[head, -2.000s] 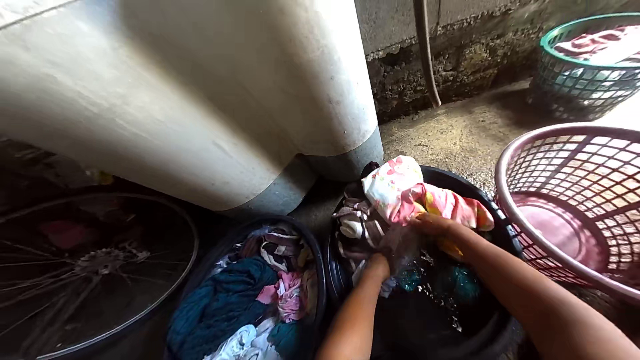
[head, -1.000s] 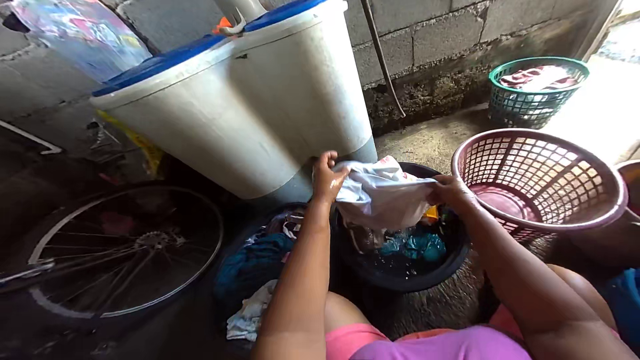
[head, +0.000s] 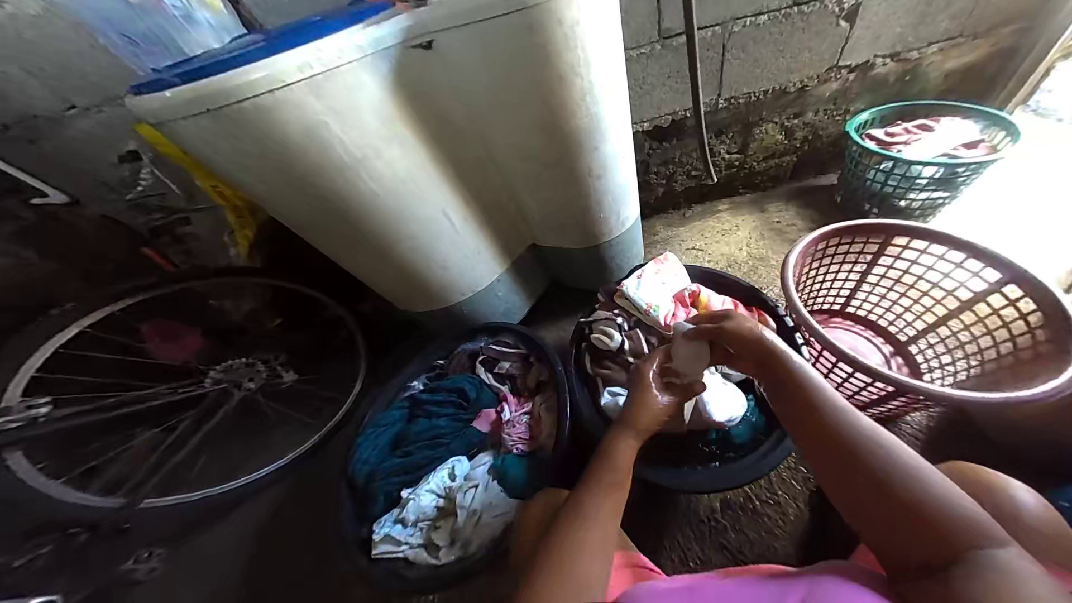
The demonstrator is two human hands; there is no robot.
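Over a black basin (head: 712, 481) of wet clothes, my left hand (head: 657, 394) and my right hand (head: 733, 337) come together on a small whitish piece, perhaps a bar of soap or bunched cloth (head: 690, 352). My right fingers grip its upper end, and my left hand cups its lower side. Just below them a white wet cloth (head: 720, 400) lies in the basin. Behind my hands, a pink and white patterned cloth (head: 657, 289) rests at the basin's back, with brown and white striped clothing (head: 607, 337) at its left. Dark water shows at the front.
A second black basin (head: 563, 419) at the left holds teal, pink and white clothes. A pink plastic basket (head: 930, 389) stands at the right, a green basket (head: 921, 159) of clothes behind it. A whitish twin-tub washing machine (head: 469, 159) stands ahead, a bicycle wheel (head: 356, 368) at far left.
One second ago my hands held a white cloth spread between them; now they are close together on the small whitish piece, and white cloth lies in the basin.
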